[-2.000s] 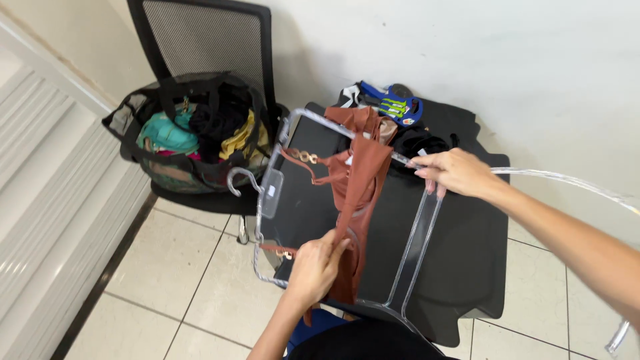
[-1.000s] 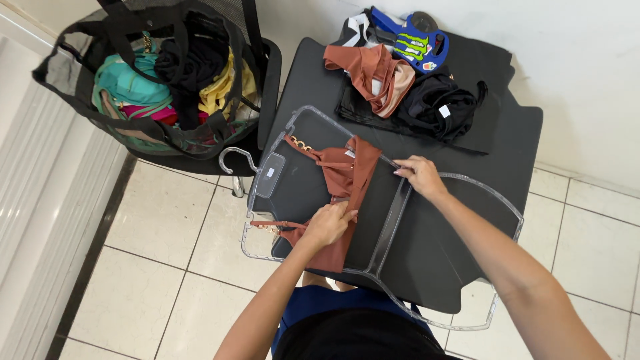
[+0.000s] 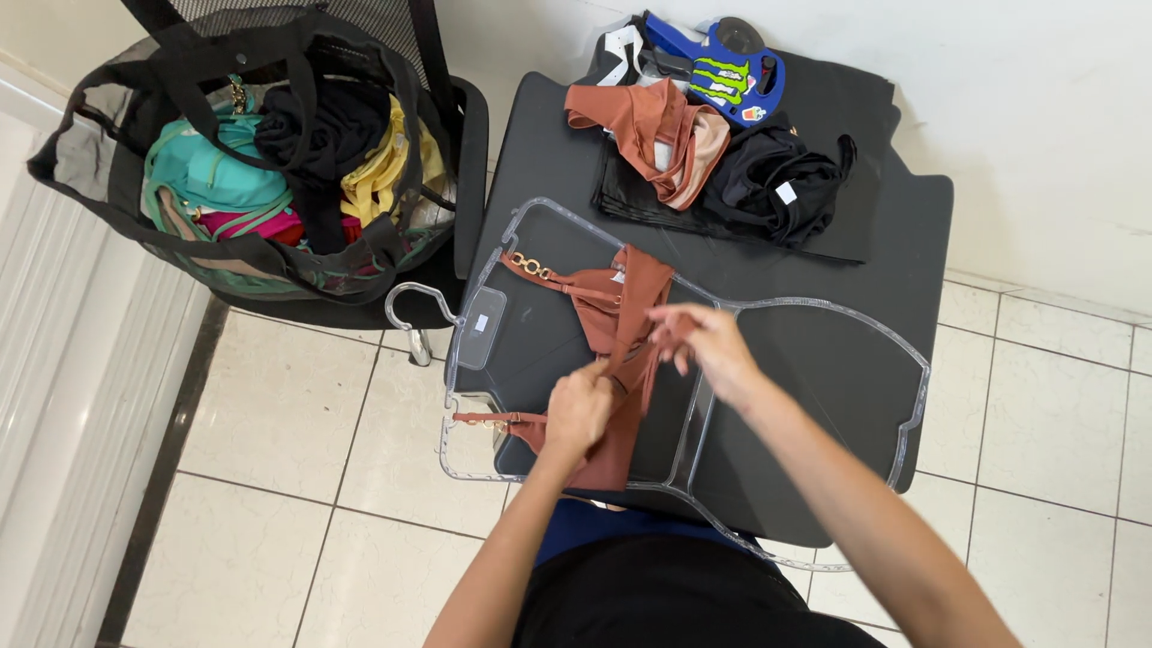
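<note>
A clear plastic body-form hanger lies across a dark grey tabletop, its hook at the left. A rust-brown bikini top with gold chain links hangs by its straps from the hanger's left end, its wide band spread across the frame. My left hand is closed on the fabric at the middle of the top. My right hand is just right of the band, fingers apart and slightly blurred; no held thing shows in it.
Rust-brown bikini bottoms, a black garment, flat black bags and a blue tagging gun or tape dispenser lie at the back. A black mesh bag of swimwear stands on a chair at the left.
My right hand has left the hanger's frame and moved left to beside the top's band. My left hand stays at the middle of the top. The view has shifted.
</note>
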